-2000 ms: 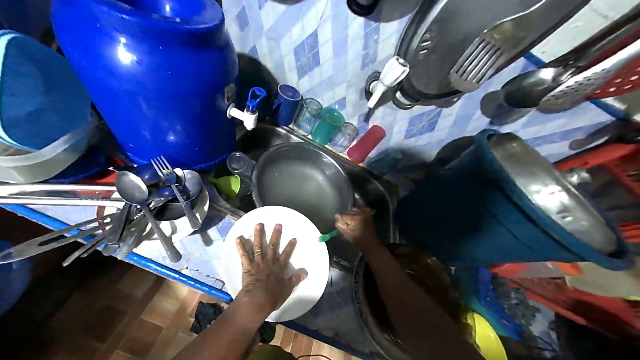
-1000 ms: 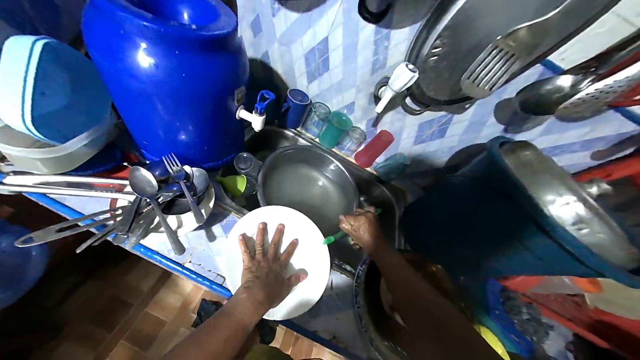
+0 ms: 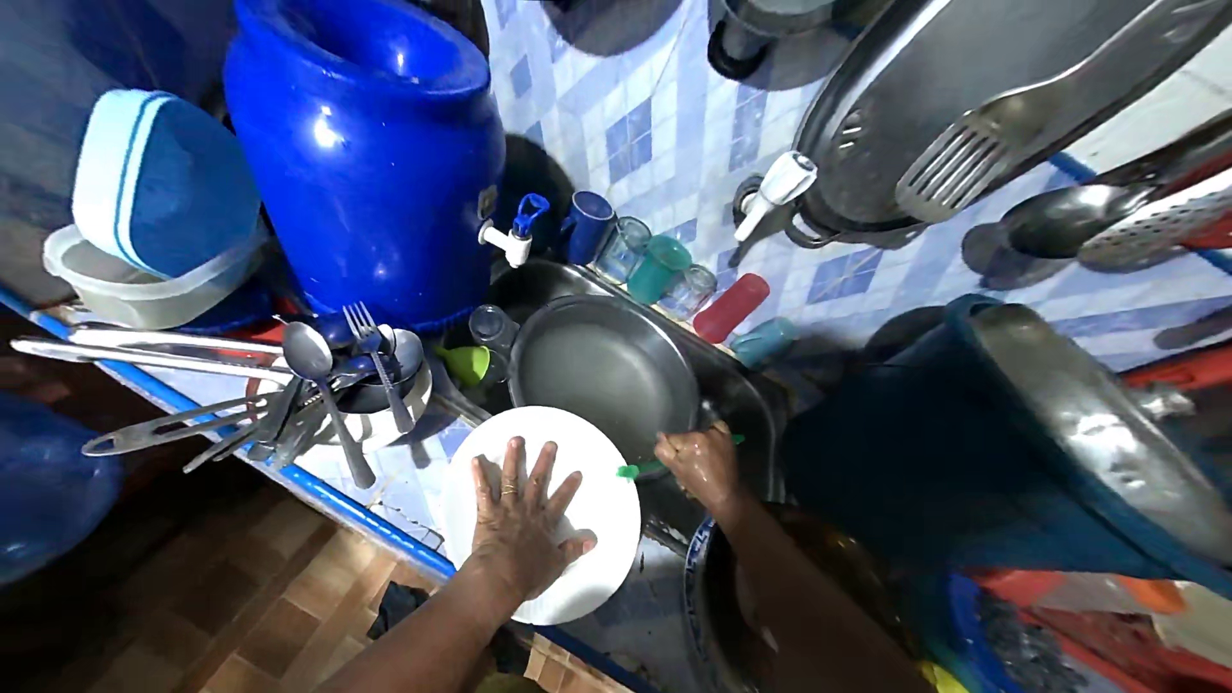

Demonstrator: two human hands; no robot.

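My left hand (image 3: pixel 520 520) lies flat, fingers spread, on a white plate (image 3: pixel 597 549) at the near edge of the sink. My right hand (image 3: pixel 703 462) is closed around a green thing (image 3: pixel 628 472) whose ends show on both sides of the fist; its kind is unclear. Just beyond both hands, a round metal basin (image 3: pixel 606 375) holding greyish water sits in the metal sink (image 3: pixel 770 414). A lime green cup (image 3: pixel 466 365) and a clear glass (image 3: pixel 493 327) are left of the basin. Below my right forearm is a large round vessel with a patterned rim (image 3: pixel 695 587), partly hidden.
Cups, among them a red one (image 3: pixel 731 308), line the sink's back edge. A blue water container (image 3: pixel 375 173) with a white tap (image 3: pixel 507 243) stands at left, near spoons and forks (image 3: pixel 361 385) in a bowl. Another tap (image 3: pixel 778 192) juts from the tiled wall. A dark teal bucket (image 3: pixel 885 462) stands at right.
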